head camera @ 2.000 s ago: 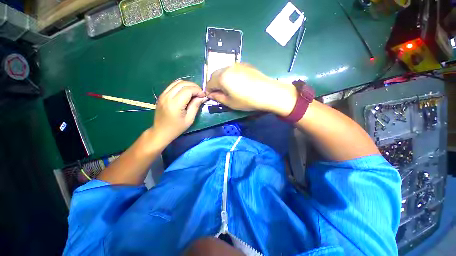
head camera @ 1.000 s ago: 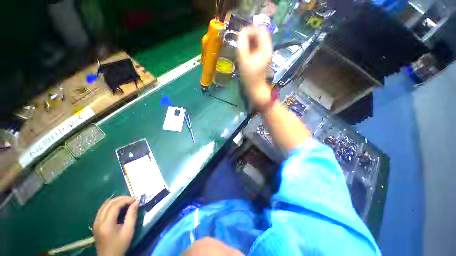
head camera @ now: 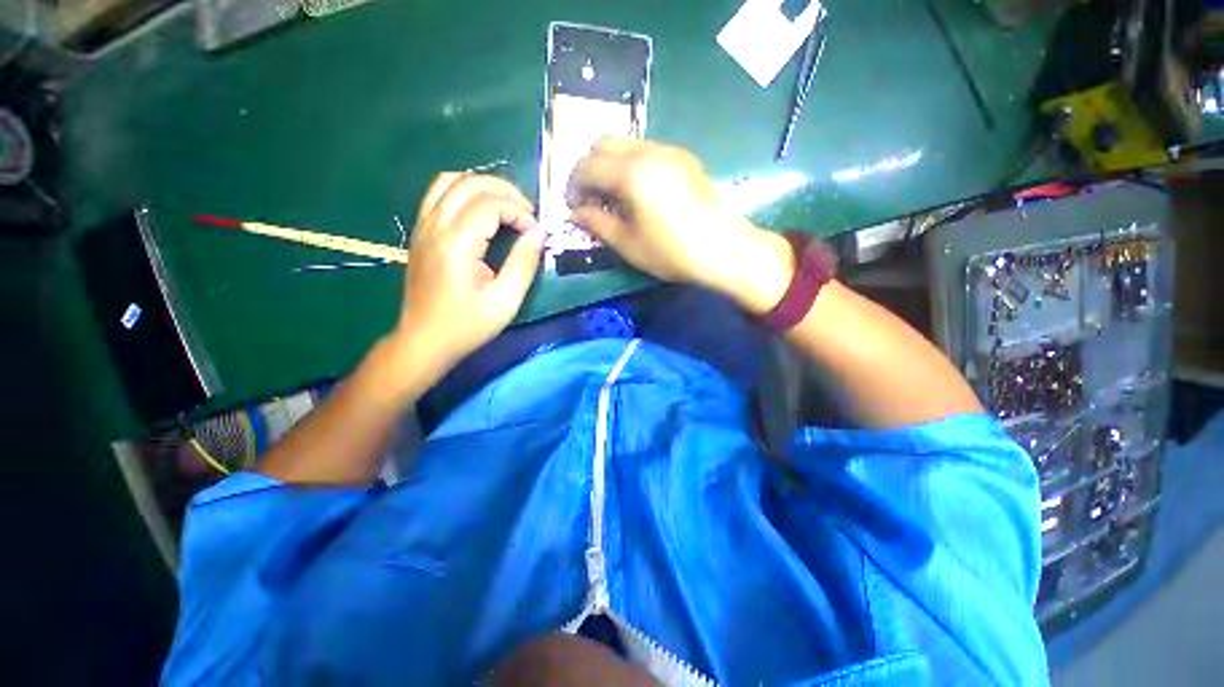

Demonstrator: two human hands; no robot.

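An open phone body lies on the green bench mat, long side pointing away from me, with a black upper end and a white middle. My left hand is at its lower left edge, thumb and index finger close together near the frame. My right hand is bent over its lower right part, fingertips over the frame. Any small part between the fingertips is too small and too hidden to tell.
A red-tipped stick lies left. A glossy black slab is at far left. A white card and tweezers lie at upper right. A grey parts tray stands right. A yellow unit is at the upper right.
One second ago my right hand was reaching out near the orange screwdriver at the back; now it is back over the phone body. The view has turned back to the left.
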